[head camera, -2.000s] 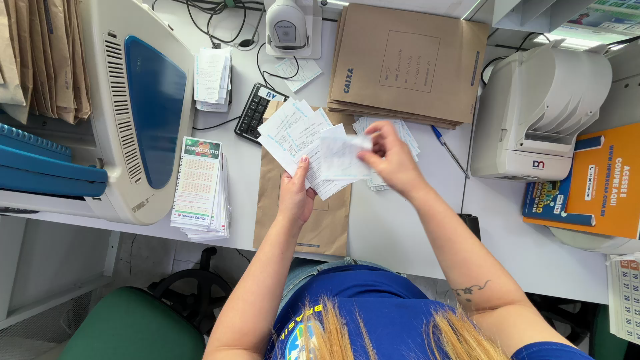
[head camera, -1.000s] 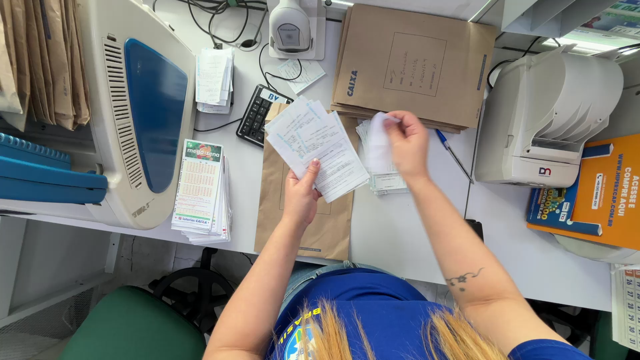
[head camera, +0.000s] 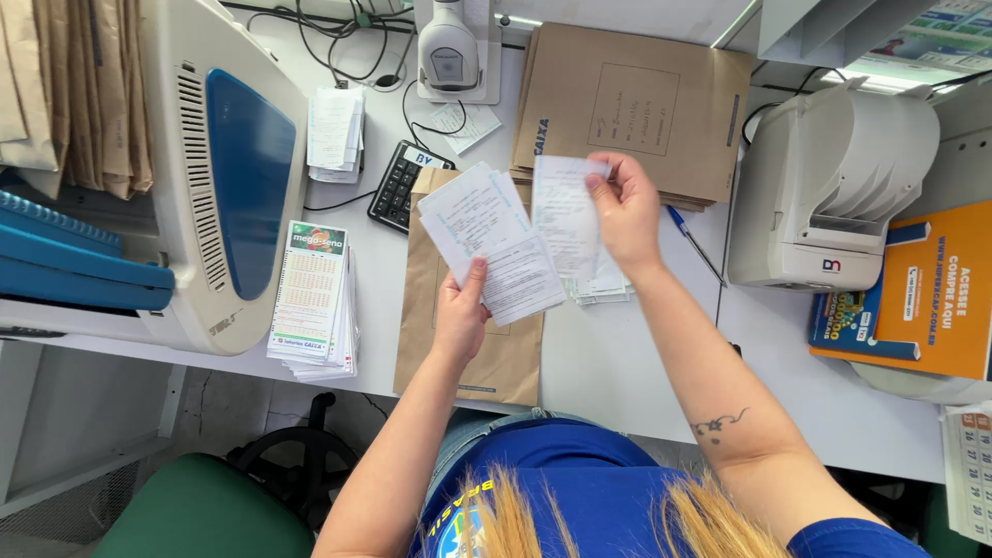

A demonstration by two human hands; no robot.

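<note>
My left hand point(head camera: 463, 310) pinches several printed paper slips point(head camera: 496, 240), fanned out above a brown paper envelope point(head camera: 473, 364) on the desk. Between the thumb and fingers of my right hand point(head camera: 624, 209) is a single slip point(head camera: 566, 213), upright beside the fanned ones. Below that slip, partly hidden, a pile of slips point(head camera: 601, 291) lies on the desk. Behind my right hand is a stack of large brown envelopes point(head camera: 635, 108) bearing print and handwriting.
Left of the envelope stand a black keypad point(head camera: 397, 190), a stack of lottery forms point(head camera: 310, 294) and a small slip stack point(head camera: 335, 136). A large beige machine point(head camera: 178, 178) fills the left. A barcode scanner point(head camera: 449, 62) is at the back, a pen point(head camera: 695, 244) and a printer-like device point(head camera: 814, 194) at right.
My right hand was over the desk pile with a slip one second ago; it now holds a slip beside the fan in my left hand. The left hand has stayed over the brown envelope.
</note>
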